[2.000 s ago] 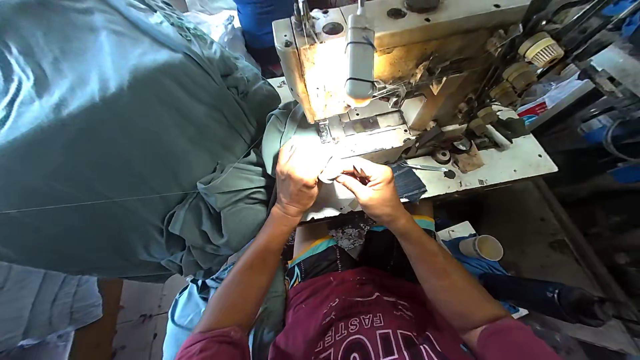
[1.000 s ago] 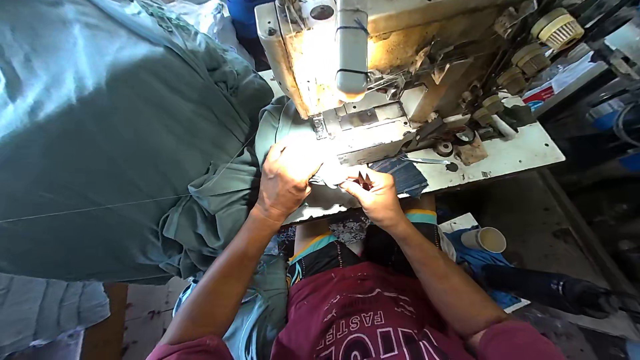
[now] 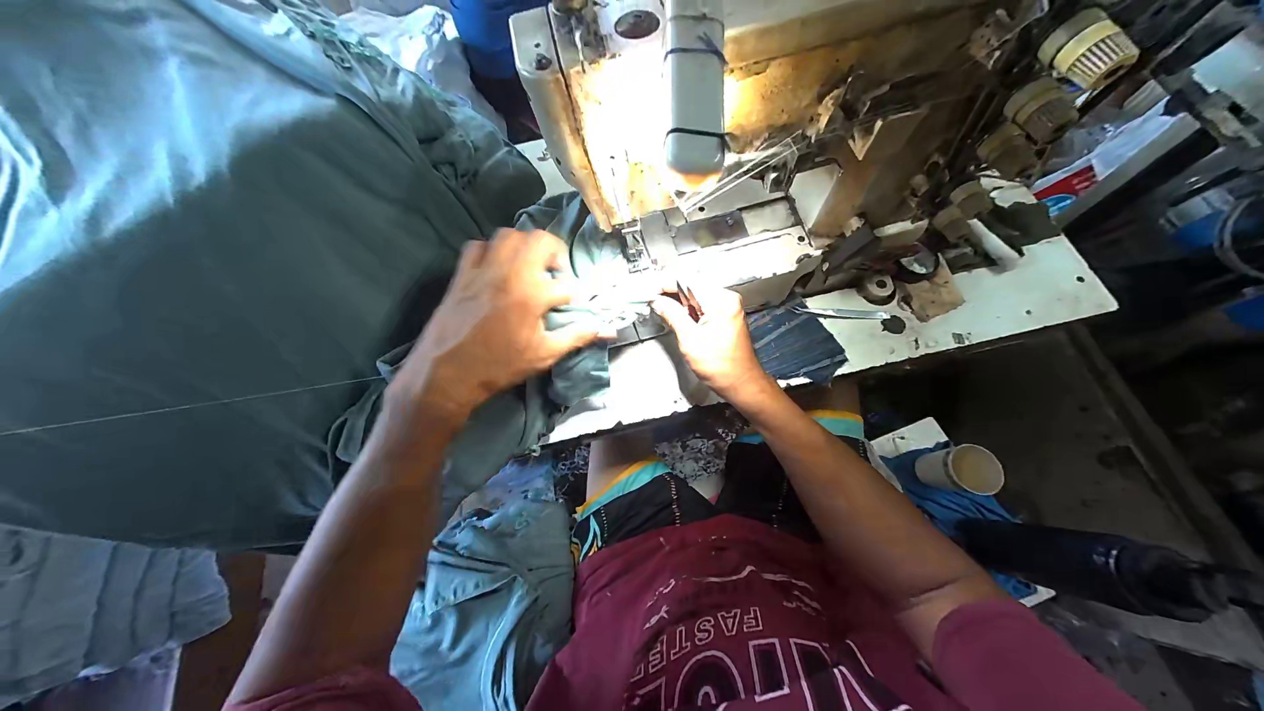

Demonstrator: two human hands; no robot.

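Note:
My left hand [image 3: 509, 316] is at the left of the presser foot, thumb and fingers around a bunched edge of green-grey fabric [image 3: 583, 370]. Just below the presser foot [image 3: 637, 249] of the sewing machine [image 3: 770, 35], my right hand [image 3: 716, 336] has its fingertips closed on a small dark metal tool [image 3: 688, 301], perhaps thread snips. Strong lamp glare hides the fabric's edge between the hands. A white lamp [image 3: 694, 99] hangs over the needle area.
A large heap of green-grey fabric [image 3: 247, 296] rises at the left. On the machine table [image 3: 1047, 296] lie a dark blue cloth piece [image 3: 795, 344] and tweezers [image 3: 844, 313]. A cup [image 3: 961, 469] stands at lower right. Thread tension knobs [image 3: 1088, 49] are at upper right.
My left hand has lifted a little and moved, blurred now, with its fingers more spread over the fabric. My right hand stays near the presser foot with the small tool.

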